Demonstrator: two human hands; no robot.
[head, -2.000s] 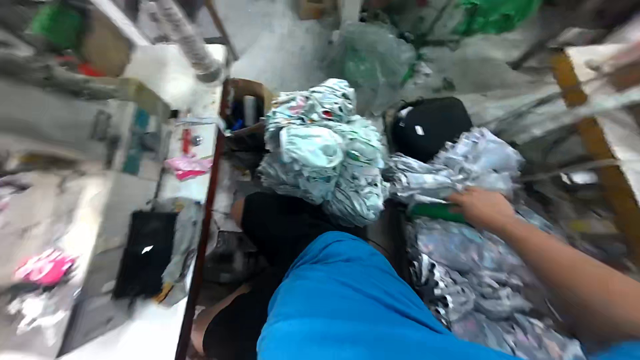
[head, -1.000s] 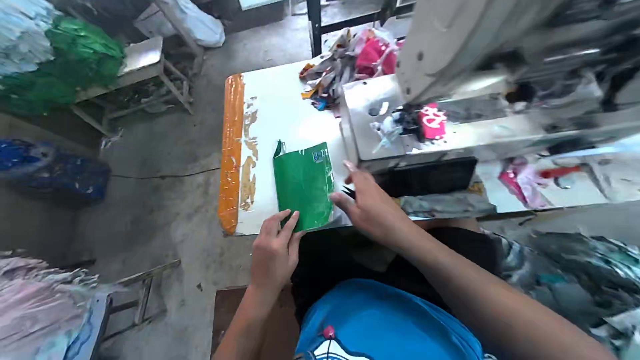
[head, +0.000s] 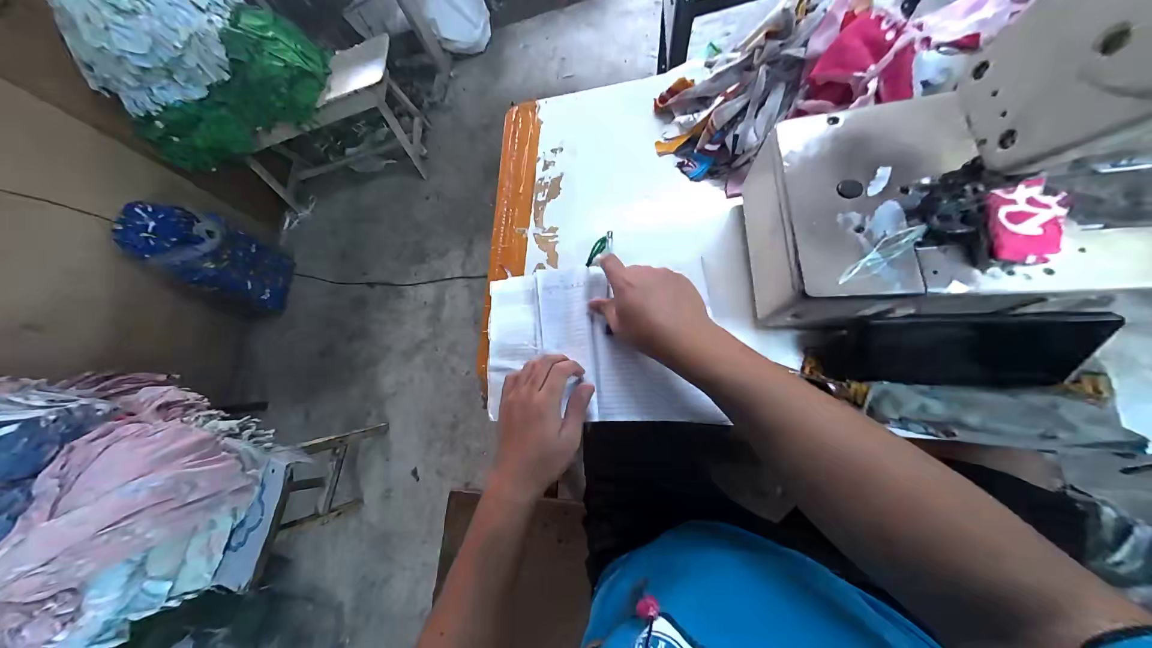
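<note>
An open notebook with lined white pages (head: 648, 382) lies on the white tabletop near its front edge. My left hand (head: 540, 409) rests on the lower part of its left pages, fingers slightly bent. Over the middle of the notebook is my right hand (head: 652, 306), thumb and forefinger stretched toward the upper edge. A small dark thing shows under its palm, too hidden to name. Just past the right fingertip, a green cord loop (head: 598, 249) sticks out beyond the top of the pages.
A sewing machine (head: 855, 207) with a pink fabric piece (head: 1026, 220) stands at right. Fabric scraps (head: 756, 81) lie behind it. Orange tape (head: 513, 193) covers the table's left edge. Fabric heaps (head: 135, 486), a wooden stool (head: 360, 76) and a blue bundle (head: 202, 256) are at left.
The green-covered booklet seen on the table one second ago now shows open white pages. My right hand has moved from its right side onto the pages. Two seconds ago the view faced heaps of fabric.
</note>
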